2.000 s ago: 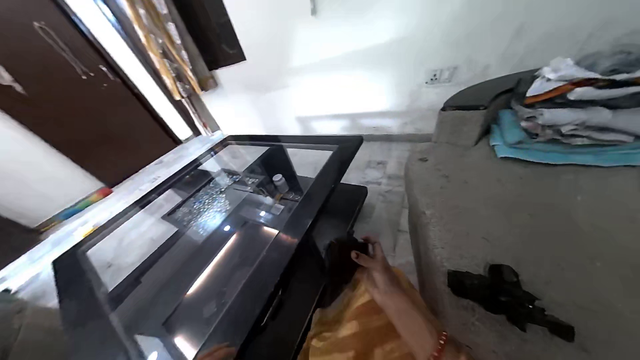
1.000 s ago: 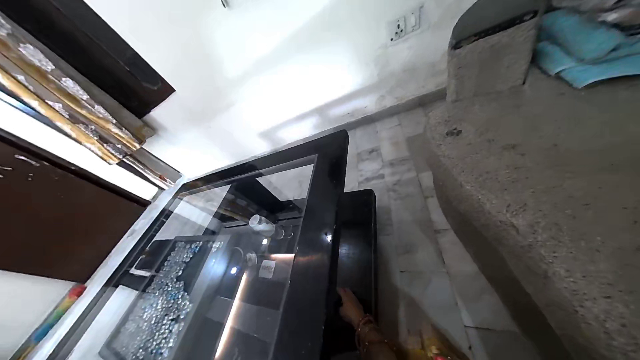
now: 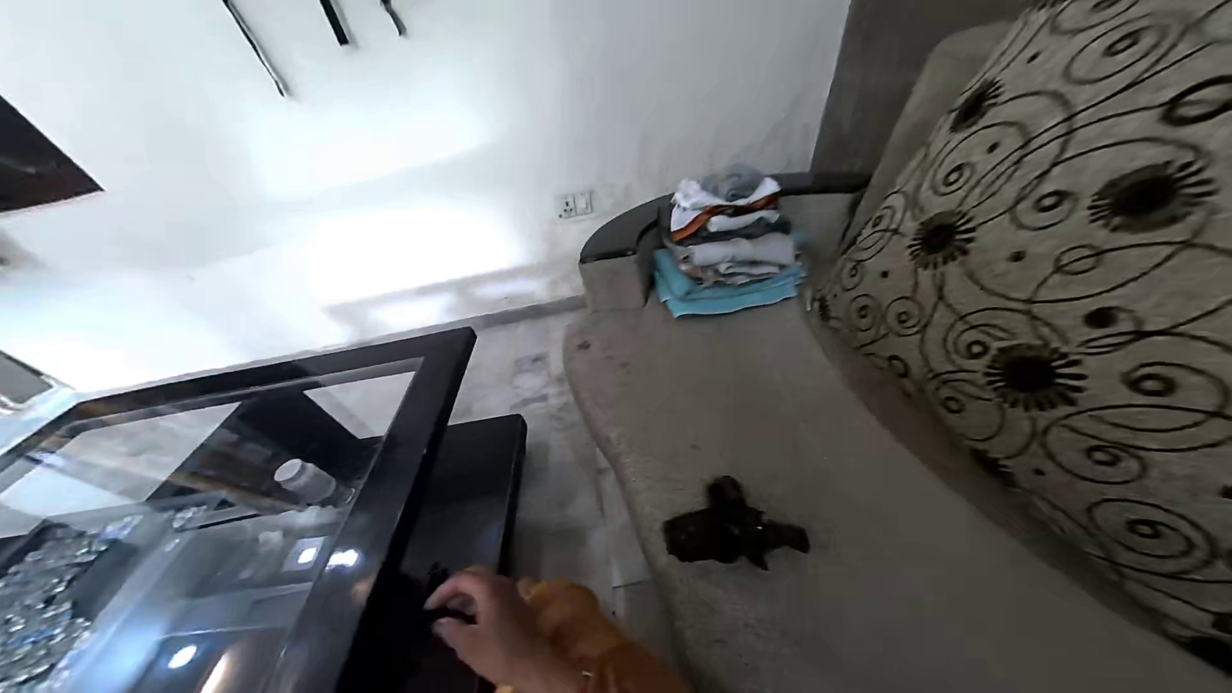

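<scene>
My right hand (image 3: 491, 616) is low in the middle, over the black lower shelf (image 3: 472, 481) beside a glass-topped table (image 3: 423, 423). Its thumb and fingers curl towards each other around something dark. Whether that is a separate black object or part of the dark shelf cannot be told. An orange-yellow cloth (image 3: 587, 626) lies around the wrist. To the hand's right, a black, irregular object (image 3: 727, 529) rests on the beige sofa seat (image 3: 722, 414), apart from the hand. My left hand is out of view.
Folded clothes (image 3: 736, 236) are stacked at the sofa's far end. A patterned backrest (image 3: 1059, 318) rises on the right. Through the glass show a white-capped container (image 3: 306, 478) and a tray of shiny clear pieces (image 3: 48, 597). A wall socket (image 3: 575, 204) is ahead.
The view has swung right, bringing the sofa back into sight. Two seconds ago my right hand was around a dark object beside the table; one second ago it was at the lower shelf.
</scene>
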